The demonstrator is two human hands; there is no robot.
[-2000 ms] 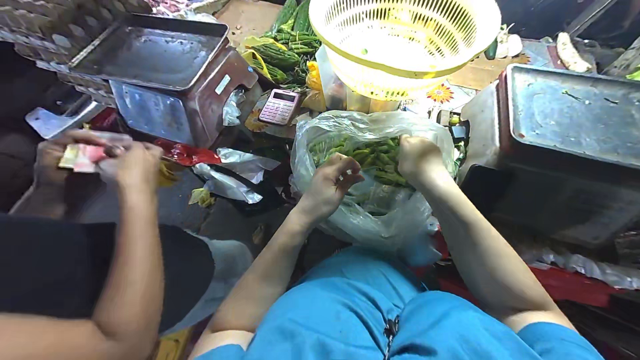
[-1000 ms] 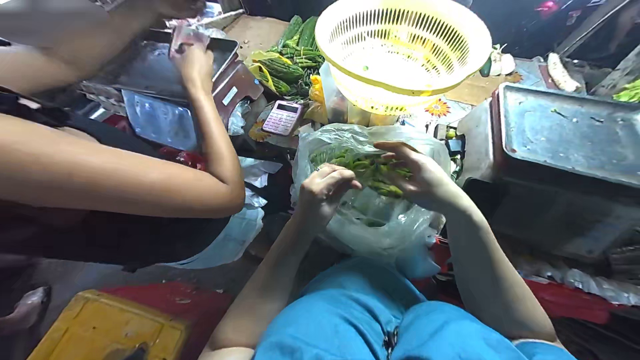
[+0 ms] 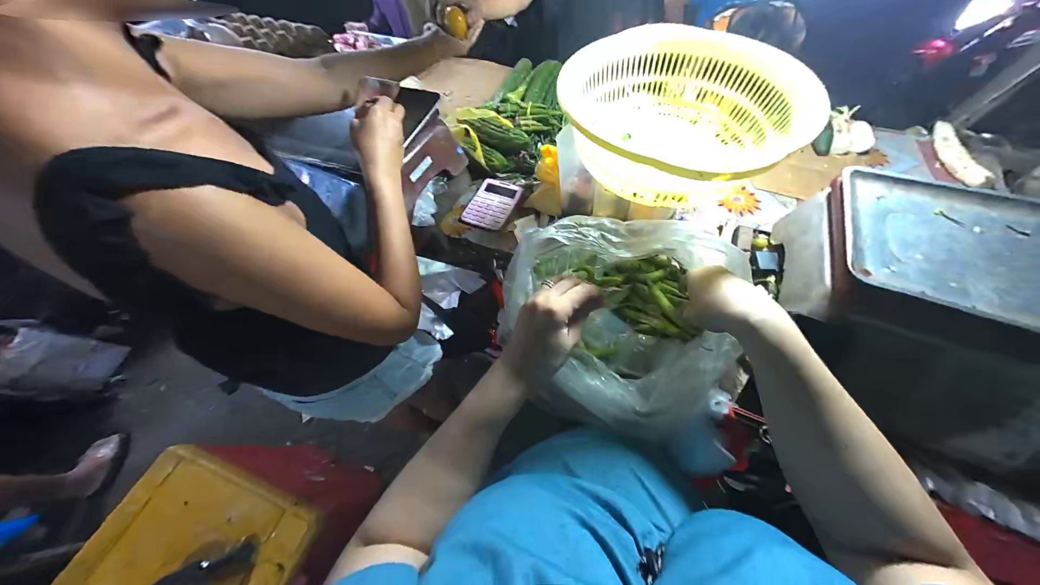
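A clear plastic bag [image 3: 626,366] stands wide-mouthed in front of my lap, with green chili peppers [image 3: 654,296] inside. My left hand [image 3: 556,325], a ring on one finger, is at the bag's left side with its fingers bent toward the peppers; whether it pinches one cannot be made out. On the right, my right hand [image 3: 719,301] reaches into the bag against the peppers, its fingers mostly hidden. Behind the bag sits a yellow plastic colander [image 3: 691,175]. A pink calculator [image 3: 491,204] lies to the bag's upper left.
A person in a black top leans in at the left, one hand holding a yellow-orange item. A metal-topped scale [image 3: 942,236] stands close on the right. Bundled green vegetables [image 3: 504,134] lie behind the calculator. A yellow plastic crate or stool [image 3: 195,520] is at lower left.
The person at the left has leaned farther in, reaching across the back. My right hand, raised with spread fingers one second ago, is down at the peppers.
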